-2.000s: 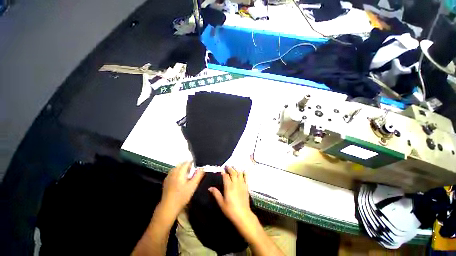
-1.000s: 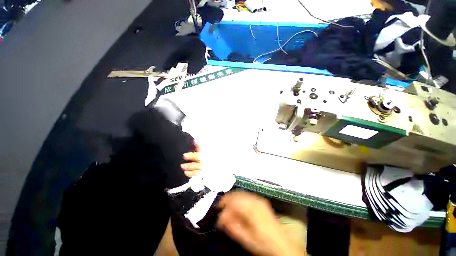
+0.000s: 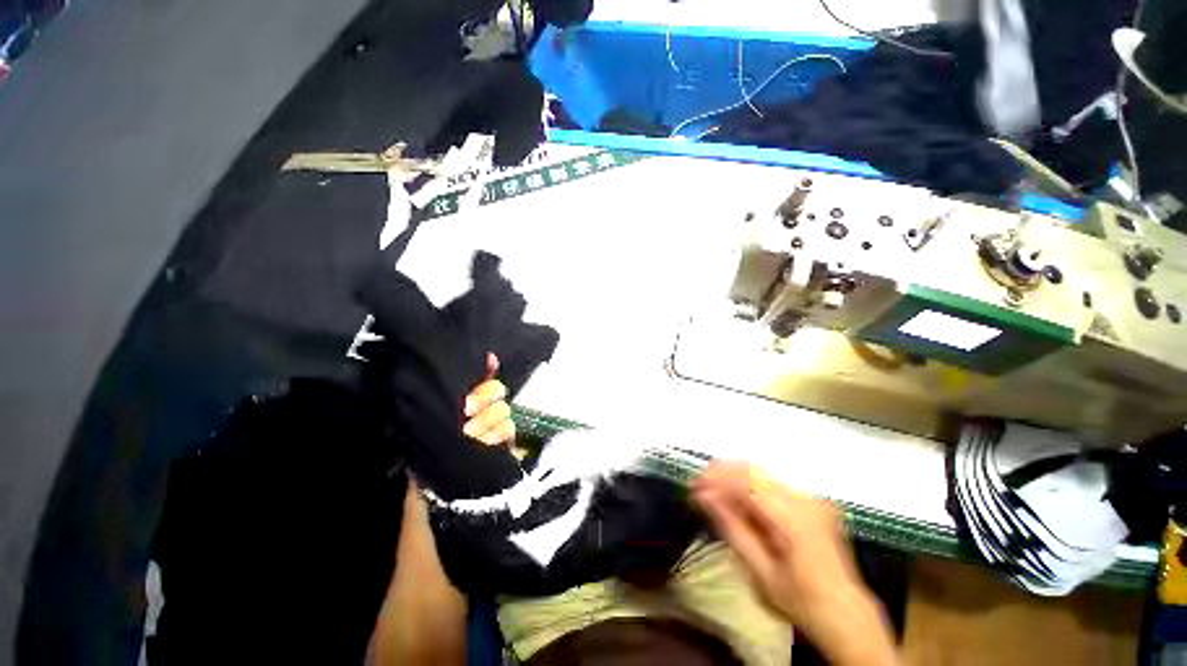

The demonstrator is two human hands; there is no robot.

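A black garment panel [image 3: 430, 377] with a white reverse lies bunched over the left front edge of the white table and my lap. My left hand [image 3: 490, 414] is shut on the garment panel; cloth hides much of the hand, and fingertips show. A ragged white strip [image 3: 553, 527] shows along the cloth's lower fold. My right hand [image 3: 768, 527] is blurred at the table's front edge, at the right end of the cloth; I cannot tell whether it grips it. The sewing machine's head [image 3: 814, 280] is to the right of the cloth, apart from it.
Fanned black-and-white cut pieces [image 3: 1035, 507] lie at the table's right end. A blue trough [image 3: 677, 85] with dark cloth is behind the table [image 3: 625, 234]. Pale scraps [image 3: 436, 176] lie at the far left corner. A wooden board [image 3: 976, 618] is at the lower right. Dark cloth [image 3: 280, 533] hangs at left.
The panel, flat on the table two seconds ago, is now gathered at the left front edge. Since one second ago, my right hand has moved right and the cloth's lower part has spread rightward.
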